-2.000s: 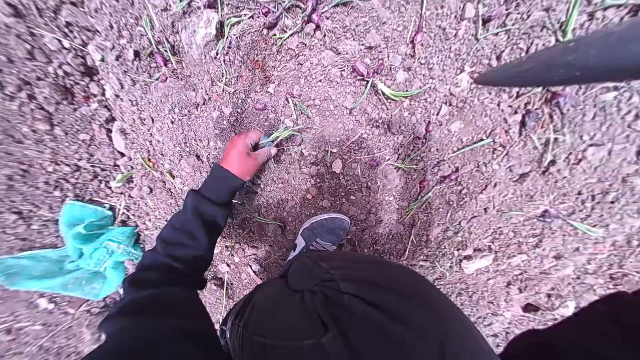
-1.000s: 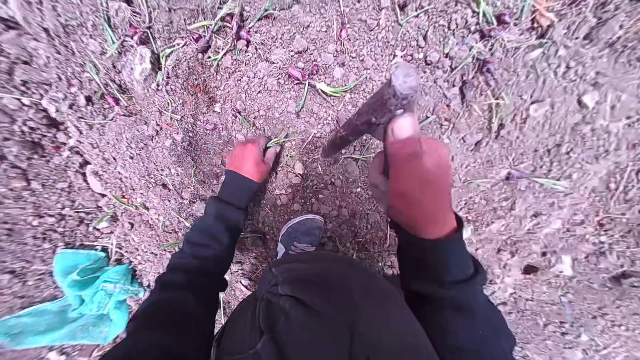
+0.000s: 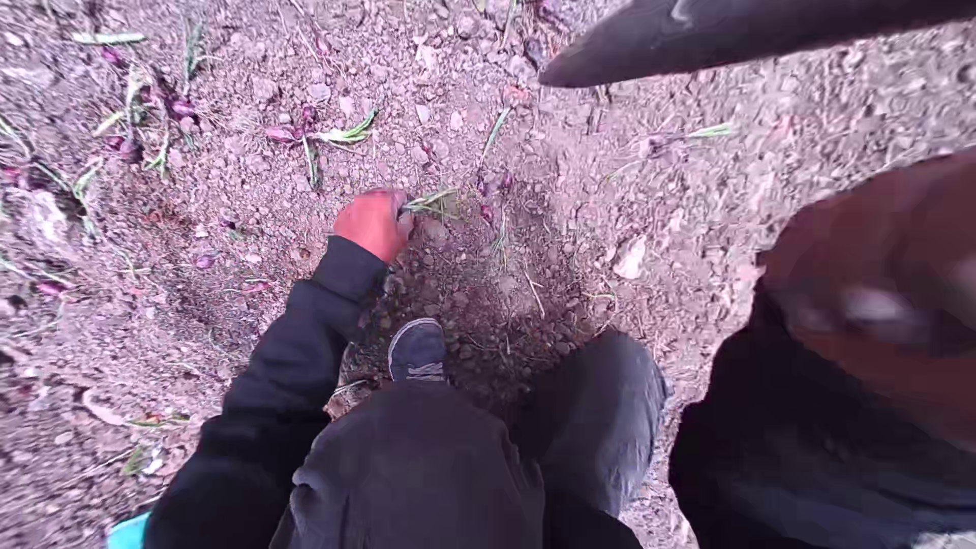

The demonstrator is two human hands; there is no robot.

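My left hand (image 3: 372, 223) is low over the soil, its fingers closed on a small plant's green stalks (image 3: 431, 203); the part inside the fist is hidden. At the right edge, my right hand (image 3: 869, 282) is raised close to the camera, blurred and curled. A dark pointed digging tool (image 3: 686, 34) hangs in the air across the top right, tip toward the left; its junction with my right hand is out of view. Small purple onion bulbs with green leaves (image 3: 280, 134) lie left of the tool tip. More purple bulbs (image 3: 488, 210) are just right of my left hand.
Loose stony soil (image 3: 206, 305) surrounds my shoe (image 3: 418, 349) and dark-clothed knees (image 3: 427, 457). Further onions (image 3: 183, 109) are scattered at the upper left. A pale stone (image 3: 631, 258) sits right of centre. A corner of teal cloth (image 3: 128, 532) shows at the bottom left.
One second ago my right hand held the tool low near the centre; both are now raised, off to the right and upper right. My left hand stays low at the soil with green stalks.
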